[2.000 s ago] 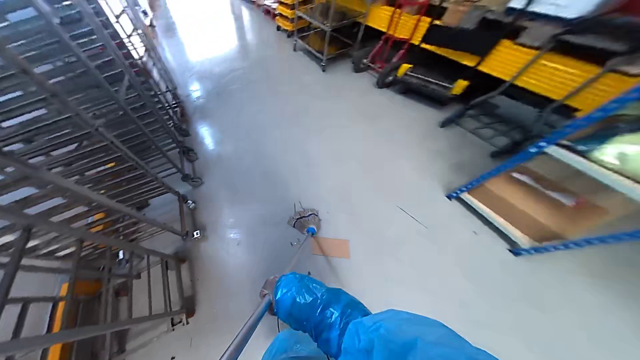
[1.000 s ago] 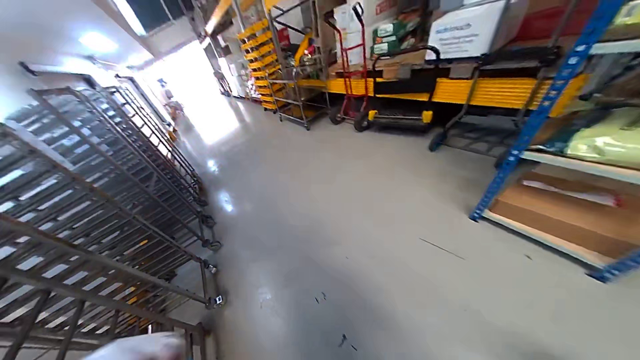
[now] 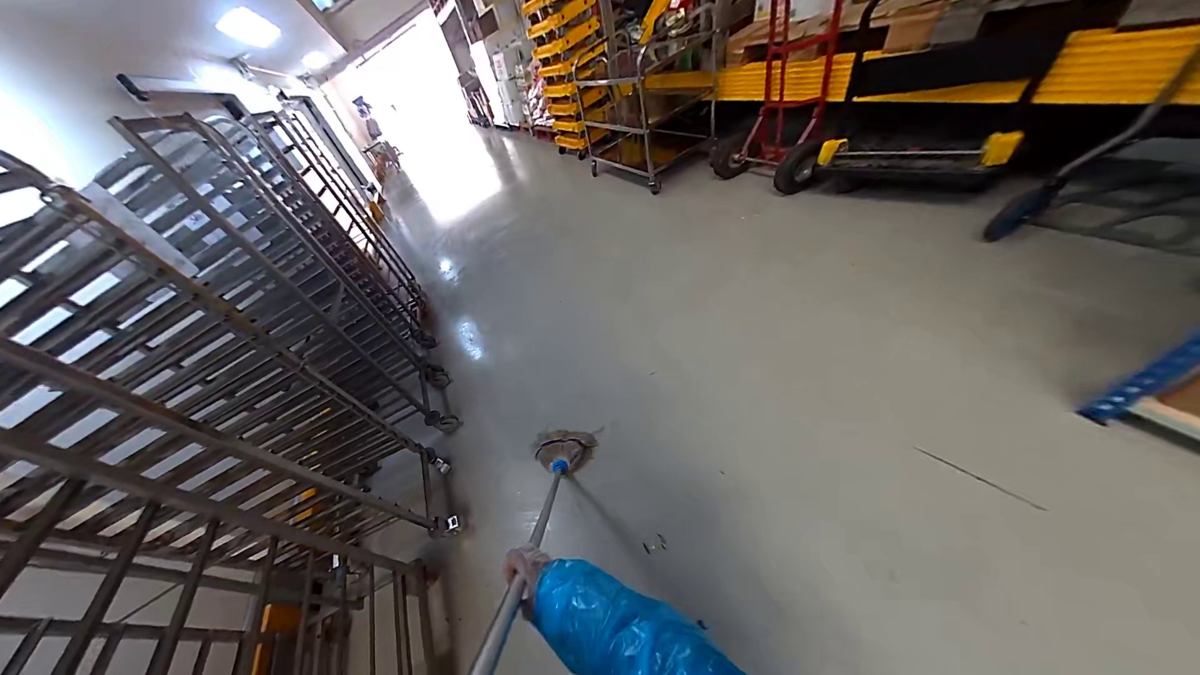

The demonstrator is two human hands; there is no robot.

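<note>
My right hand, in a thin clear glove and a shiny blue plastic sleeve, grips the metal handle of a mop below the middle of the view. The handle slants up from the bottom edge to a blue socket. Beyond my hand, the greyish-brown mop head rests on the smooth grey floor. Small dark debris lies to the right of the handle. My left hand is not in view.
Wheeled metal racks line the left side. At the back right stand a wire trolley, a red hand truck and a platform cart. A blue shelf upright juts in at right. A thin dark strand lies on the floor.
The mop head and my right hand, out of sight one second ago, are back in view. Two seconds ago a flat brown piece lay beside the mop head and a second blue sleeve showed.
</note>
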